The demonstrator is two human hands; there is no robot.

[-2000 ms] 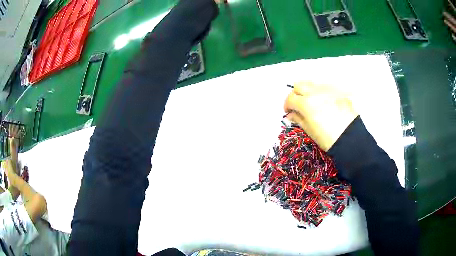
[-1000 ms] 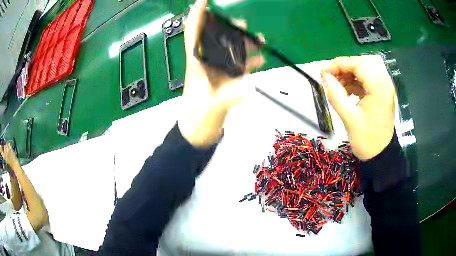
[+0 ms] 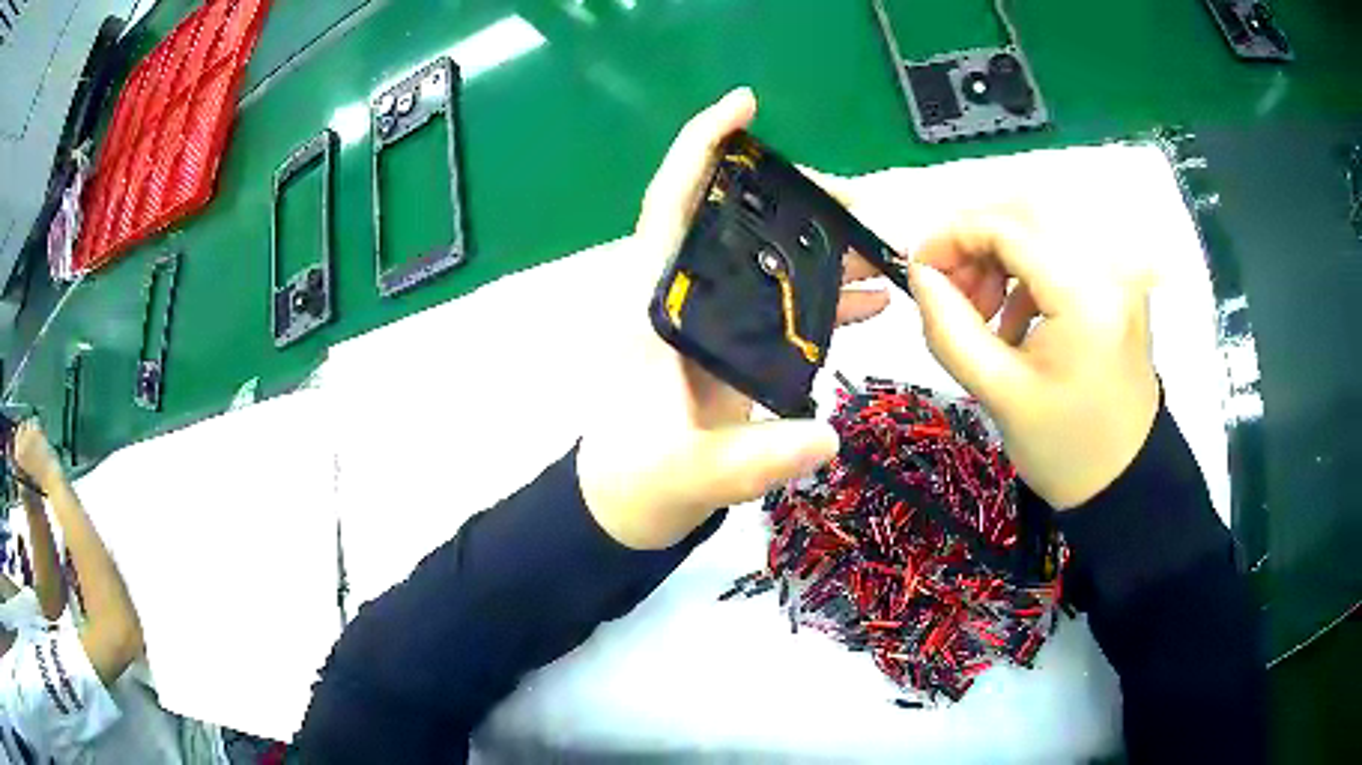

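My left hand (image 3: 672,434) holds a black phone frame (image 3: 754,284) by its solid end, tilted, with the black inner side and orange-gold strip facing me. My right hand (image 3: 1046,336) has its thumb and fingertips at the frame's long side edge; whether a small part is pinched there cannot be made out. A pile of tiny red-and-black side keys (image 3: 911,568) lies on the white sheet below the frame, and the frame's far part hangs over it.
More phone frames (image 3: 421,180) lie on the green belt (image 3: 598,90). A red plastic tray (image 3: 172,127) is at the upper left. Another person's arm (image 3: 87,561) is at the left edge. The white sheet (image 3: 224,538) covers the bench.
My left hand first reached to the belt, then brought a frame over the sheet and now holds it steadier. My right hand moved from the pile to the frame's edge. The belt's frames shifted.
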